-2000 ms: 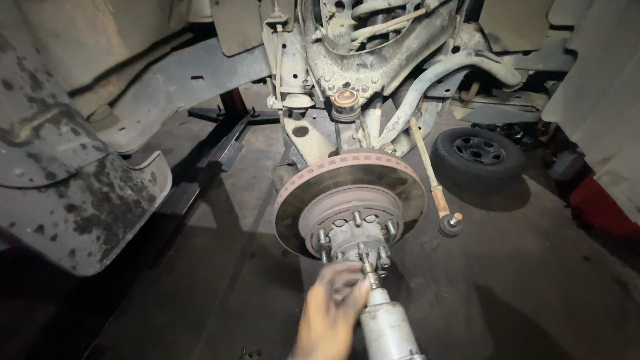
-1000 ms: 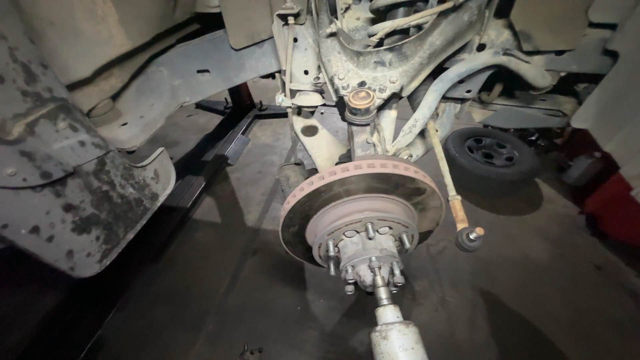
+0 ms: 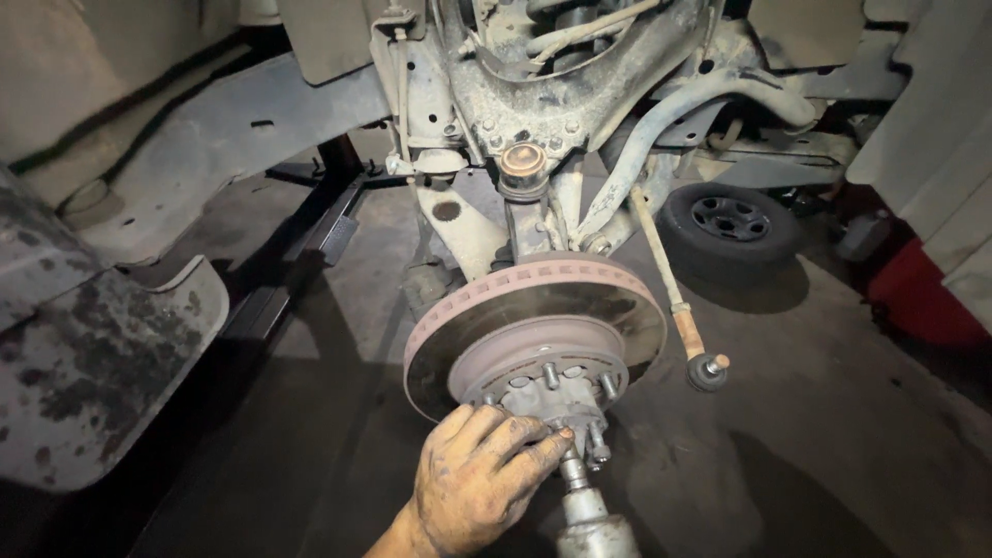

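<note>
My left hand (image 3: 484, 473), its fingers smudged with grime, reaches in from the bottom edge. Its fingertips are at the tip of a socket (image 3: 573, 470) on an impact wrench (image 3: 595, 535); whether they pinch a small part there cannot be seen. The wrench points up at the wheel hub (image 3: 554, 395), where several studs and bolts stick out. Around the hub sits a brake disc (image 3: 535, 302) with a rusty vented rim. My right hand is out of view below the wrench body.
Above the disc are a ball joint (image 3: 523, 167) and a control arm (image 3: 542, 108). A tie rod (image 3: 659, 252) hangs to the right, its end (image 3: 707, 372) low. A wheel with tyre (image 3: 728, 225) lies on the floor behind. At left are a splash guard (image 3: 116, 372) and a lift arm (image 3: 271, 298).
My left hand, at the socket two seconds ago and out of view one second ago, is back at the socket tip. The wrench stays at the hub.
</note>
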